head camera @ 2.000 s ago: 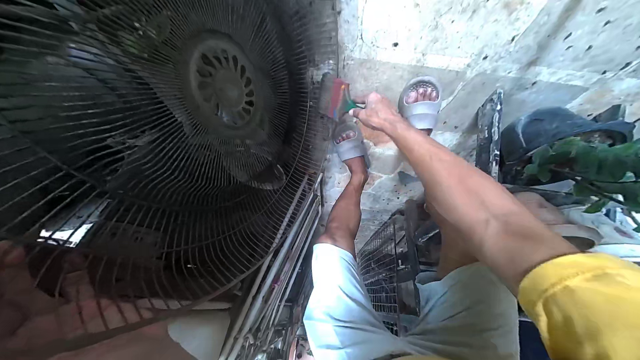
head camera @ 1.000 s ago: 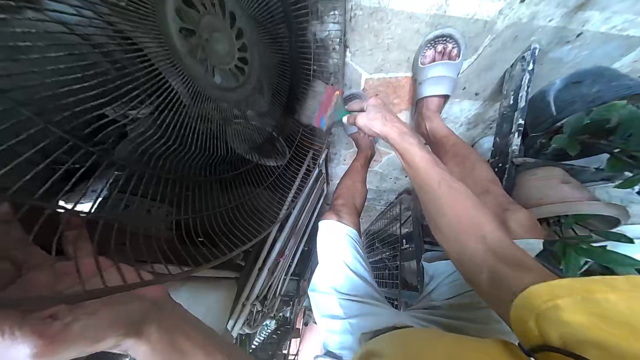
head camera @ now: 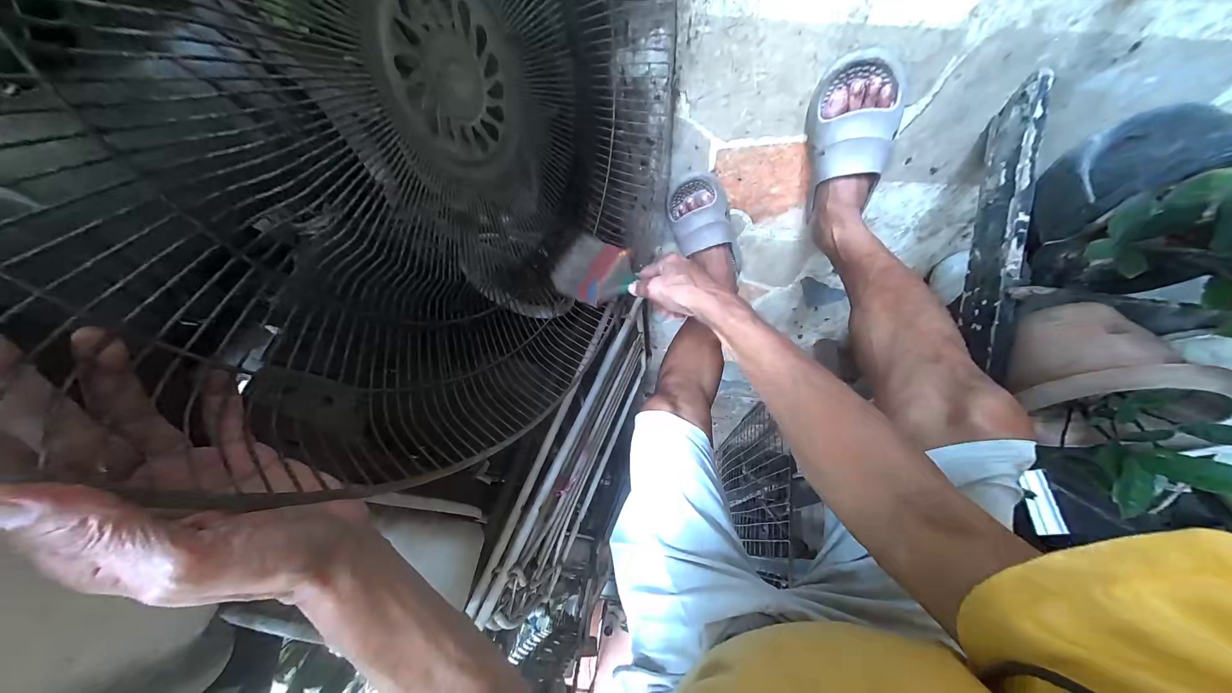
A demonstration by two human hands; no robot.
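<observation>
A large round fan grille of dark wire (head camera: 385,192), with a slotted hub, fills the upper left of the head view. My left hand (head camera: 164,481) is at its lower left edge, fingers behind the wires and the rim resting across the palm and thumb side. My right hand (head camera: 674,284) grips the green handle of a brush (head camera: 589,270) with a red and blue band; its pale bristle end is at the right side of the grille and looks blurred. Whether the bristles touch the wires cannot be told.
Thin metal rods (head camera: 563,462) stand below the grille. A wire crate (head camera: 756,481) sits between my legs. To the right are a worn dark frame (head camera: 1006,212), a clay-coloured pot (head camera: 1088,356) and leafy plants (head camera: 1145,472). My sandalled feet are on stone paving.
The brush has moved from near the left sandal, beyond the grille's side, down along the grille's edge and onto its right part. More of my left hand and forearm shows.
</observation>
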